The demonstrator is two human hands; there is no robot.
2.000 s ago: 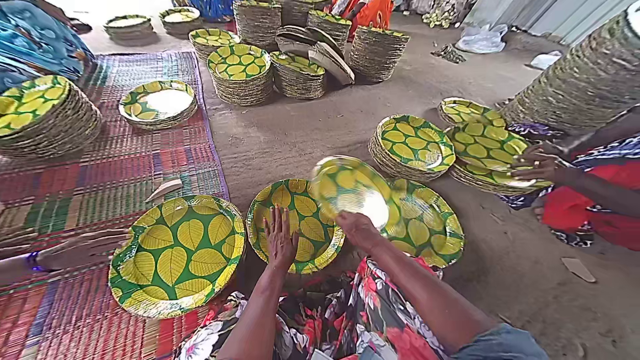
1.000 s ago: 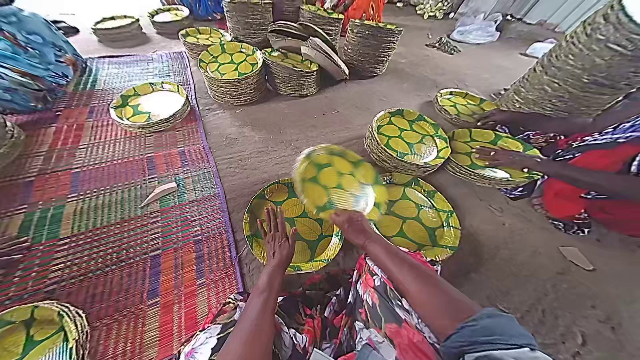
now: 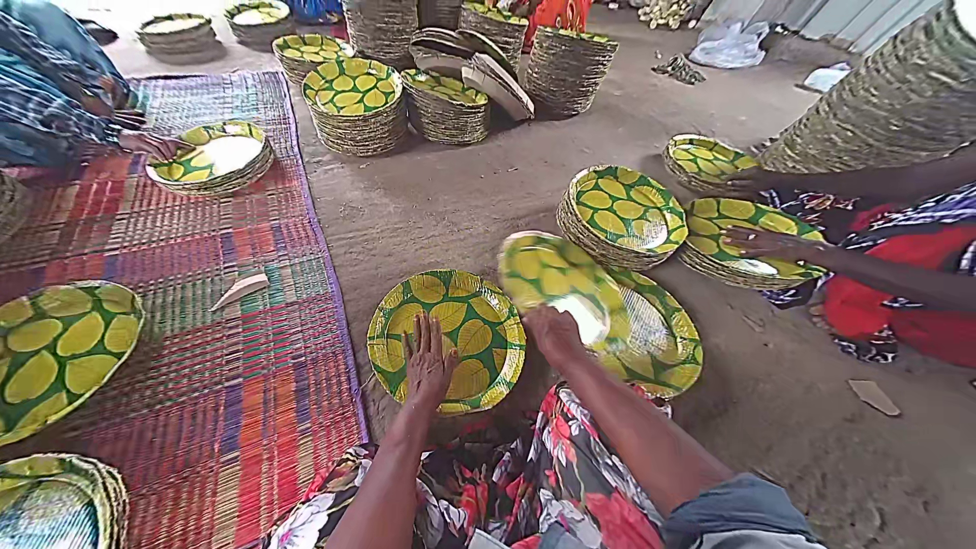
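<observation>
My left hand (image 3: 428, 367) rests with its fingers apart on a round leaf-patterned plate (image 3: 480, 335), green and yellow, which lies on the ground before my lap. My right hand (image 3: 555, 335) grips the near edge of another such plate (image 3: 553, 274), tilted and blurred by motion. Beneath and right of this held plate lies a further leaf-patterned plate (image 3: 675, 347), partly covered by it. Just beyond stands a stack of the same plates (image 3: 621, 213). How the fingers of my right hand close on the rim is partly hidden.
At right, a co-worker's hand (image 3: 770, 242) lies on a plate stack (image 3: 717, 263). A tall leaning stack (image 3: 877, 99) rises behind. On the left, a woven mat (image 3: 191, 320) holds plates, and another person's hand (image 3: 156, 143) touches a stack (image 3: 217, 179). More stacks (image 3: 358, 130) stand ahead.
A large plate has come into view at the left edge, and a person's hand now touches the stack on the mat. My left hand stays on its plate; the plate in my right hand is blurred throughout.
</observation>
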